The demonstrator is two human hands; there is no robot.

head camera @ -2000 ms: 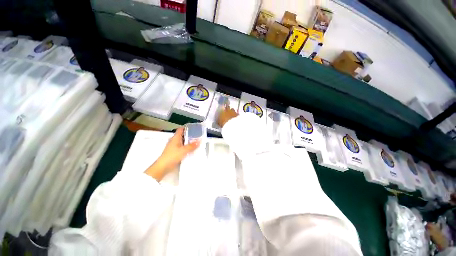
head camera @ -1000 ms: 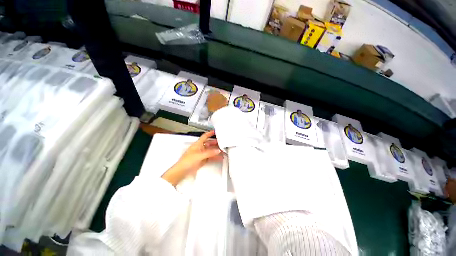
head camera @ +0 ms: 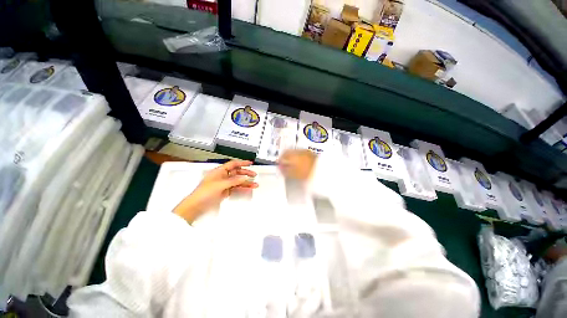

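The white compartment tray (head camera: 168, 186) lies in front of me, overexposed. Bagged devices with grey-blue ends (head camera: 272, 247) lie in its nearer part. My left hand (head camera: 217, 188) is over the tray's far left part, fingers apart, with no held object visible. My right hand (head camera: 297, 164) is blurred at the tray's far edge, just below an open white box (head camera: 278, 131) with a pale device inside. Whether it holds anything is unclear. Both sleeves hide parts of the tray.
White boxes, some with a round logo (head camera: 245, 117), line the green belt. Stacked full trays (head camera: 62, 186) stand at left beside a black post (head camera: 109, 68). A green shelf (head camera: 373, 93) runs above. At right lie a crumpled clear bag (head camera: 507, 270) and a co-worker's sleeve (head camera: 556, 292).
The device in my left hand two seconds ago is no longer visible there. My right hand has come back from the open box towards the tray, uncovering the device inside the box. The view has shifted slightly.
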